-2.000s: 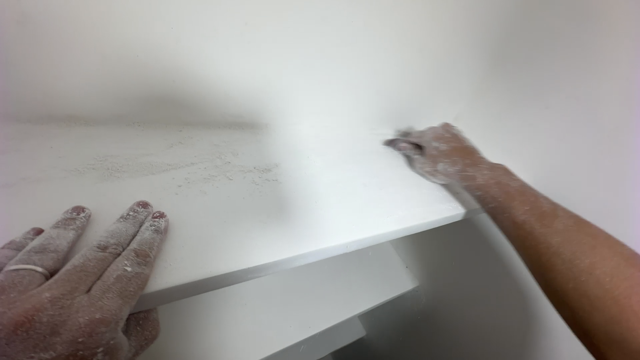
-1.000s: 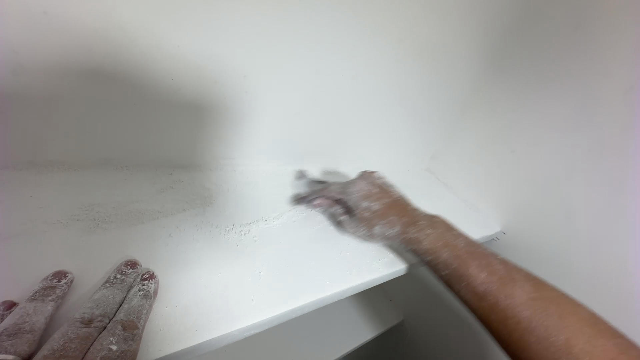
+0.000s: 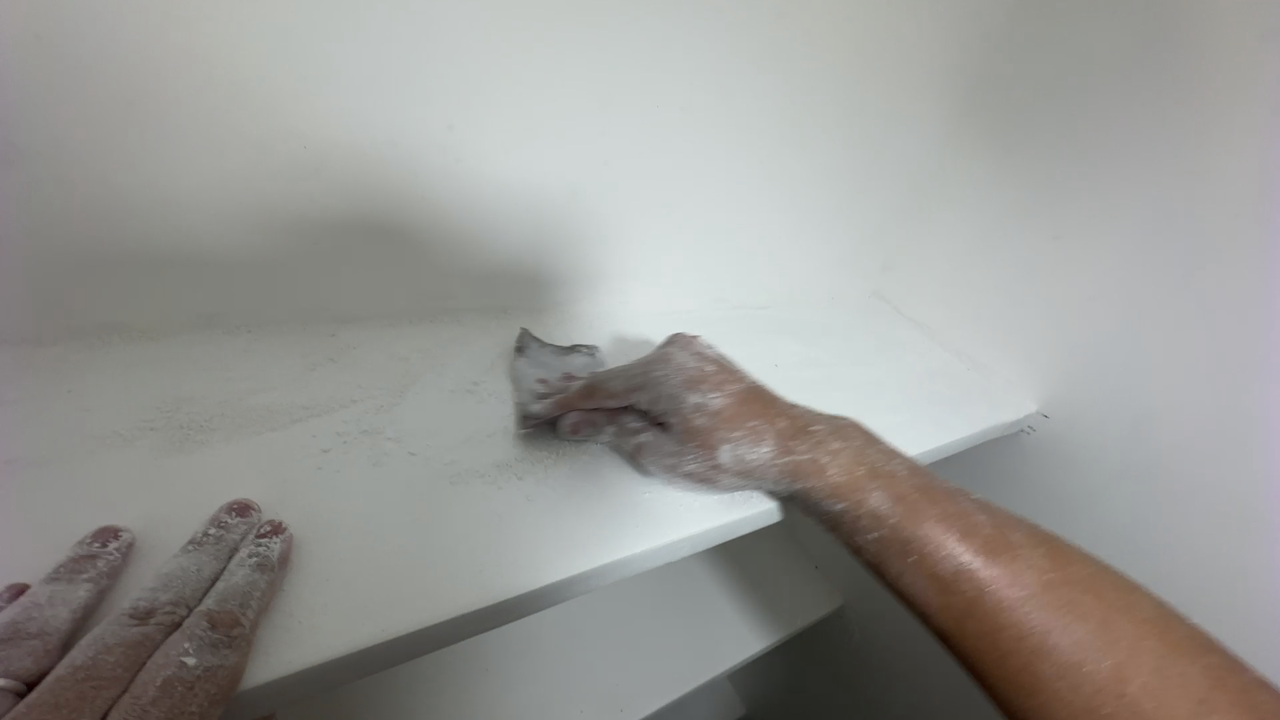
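Observation:
My right hand (image 3: 680,410), coated in white dust, grips a thin grey sheet (image 3: 550,368) with a curled, uneven edge, probably sandpaper, against the top of a white shelf (image 3: 420,540). The sheet sticks out past the fingertips on the left; its underside is hidden. At the lower left my left hand (image 3: 170,620), also dusty and wearing a ring, lies flat on the shelf with its fingers apart and nothing held. White dust and crumbs (image 3: 230,415) are scattered over the shelf between the hands and toward the back.
A white wall (image 3: 700,150) rises behind the shelf, and another wall (image 3: 1150,300) meets its right end. Below the front edge lies a lower white shelf (image 3: 620,640). A few small dark marks (image 3: 1035,425) show near the shelf's right front corner.
My right hand has moved left along the shelf with the grey sheet, from near the right end two seconds ago. My left hand still rests at the lower left.

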